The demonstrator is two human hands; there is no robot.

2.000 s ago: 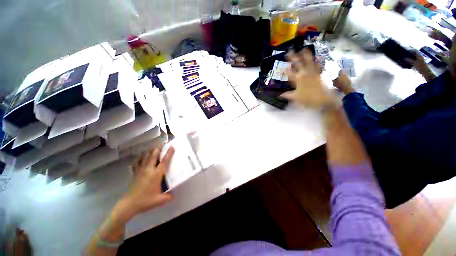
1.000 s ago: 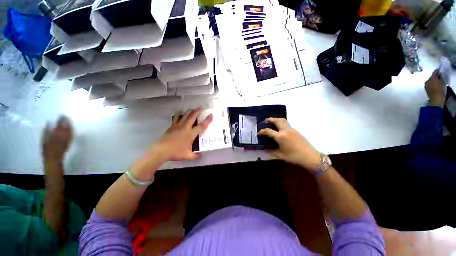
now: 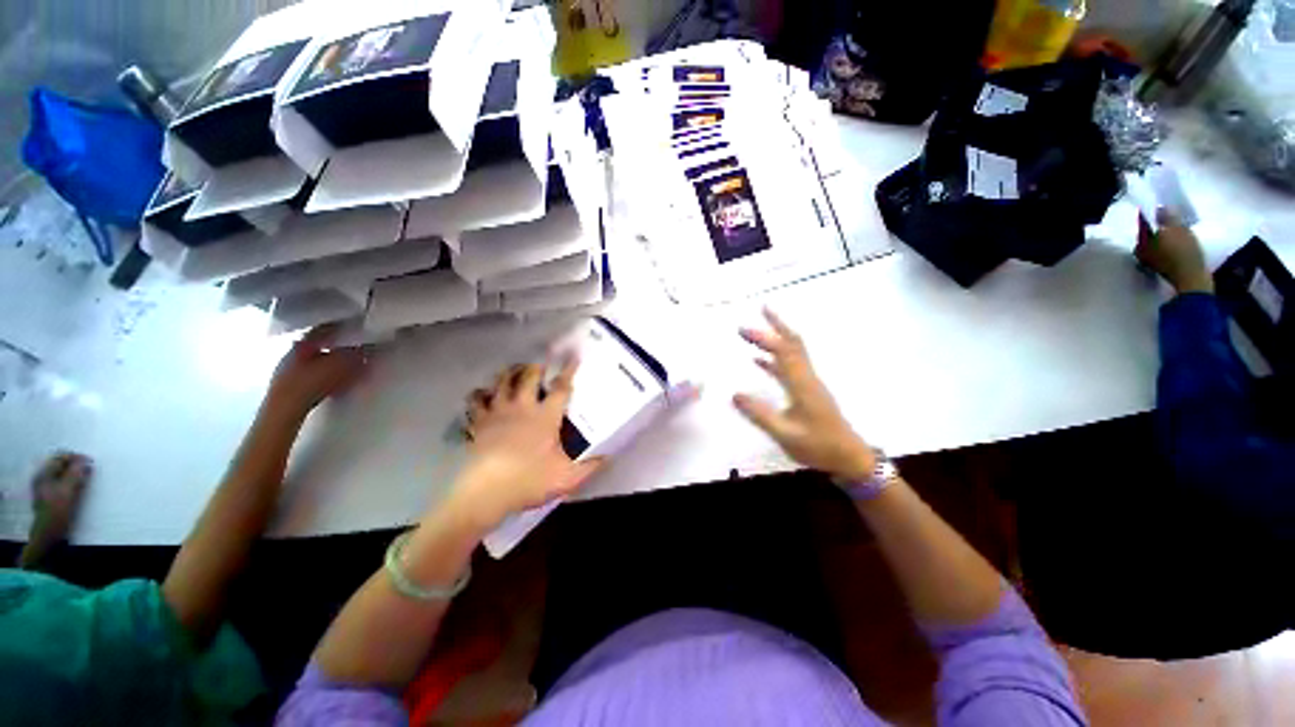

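A white carton (image 3: 611, 391) with a dark panel lies tilted on the table in front of me, its flap out toward the right. My left hand (image 3: 526, 433) lies over the carton's left part and holds it; the fingers hide part of it. A black tray is no longer visible on its own; whether it is inside the carton I cannot tell. My right hand (image 3: 795, 398) is raised over the table to the right of the carton, fingers apart and empty.
Erected cartons (image 3: 376, 164) are piled at left, flat box blanks (image 3: 795, 213) fanned at the back middle. Black trays (image 3: 1044, 164) are stacked at back right. A green-clad worker's hand (image 3: 315, 372) touches the table by the pile. A blue-sleeved hand (image 3: 1176, 256) is at right.
The black tray has gone from beside the carton. My right hand has let go and opened. The carton has turned at an angle. The green-clad worker's arm has moved right, to the pile.
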